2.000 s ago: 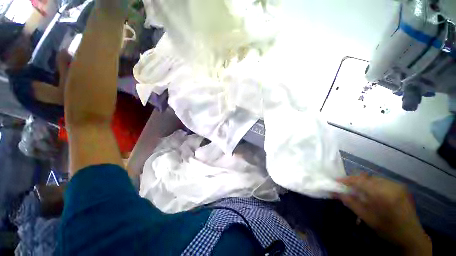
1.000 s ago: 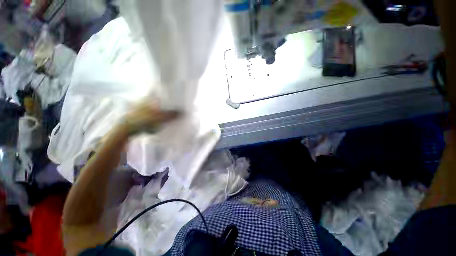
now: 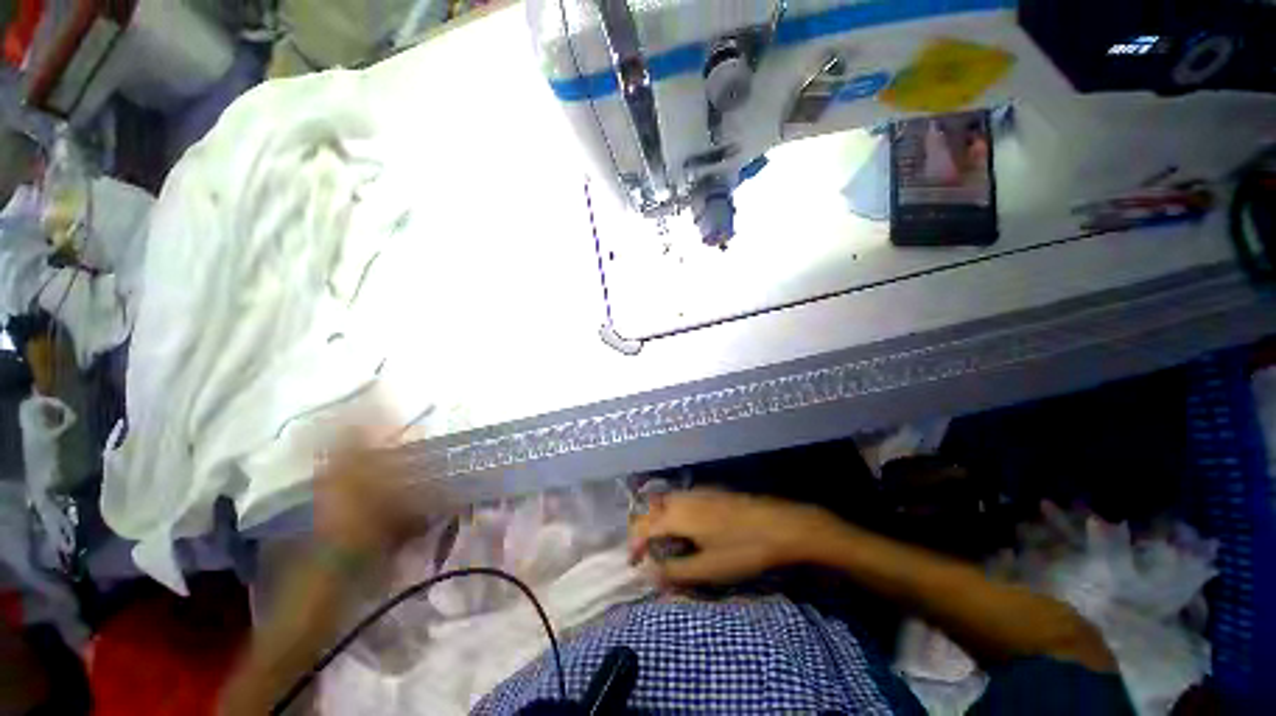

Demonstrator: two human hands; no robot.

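Note:
My left hand (image 3: 367, 497) is blurred at the table's front edge, left of centre; whether it holds anything cannot be told. My right hand (image 3: 728, 539) is low over the lap, fingers curled at the white cloth (image 3: 595, 581) there; a small dark thing shows at its fingers, and its grip is unclear. A large heap of white garment pieces (image 3: 259, 238) lies on the table's left part and hangs over the edge. The sewing machine head (image 3: 812, 56) stands above the bed, with the needle area (image 3: 665, 210) and a dark cylinder (image 3: 715, 217) under it.
Ruler tape (image 3: 672, 416) runs along the grey front edge. A lit smartphone (image 3: 942, 179), a pale blue scrap (image 3: 868, 182) and thin red-blue items (image 3: 1147, 206) lie right of the head. White scraps (image 3: 1119, 588) and a blue basket (image 3: 1231, 518) are lower right. A black cord crosses the lap.
The white cloth raised before the machine is gone from there, and the heap lies at left. My left hand is lower; my right hand has come into view at the lap.

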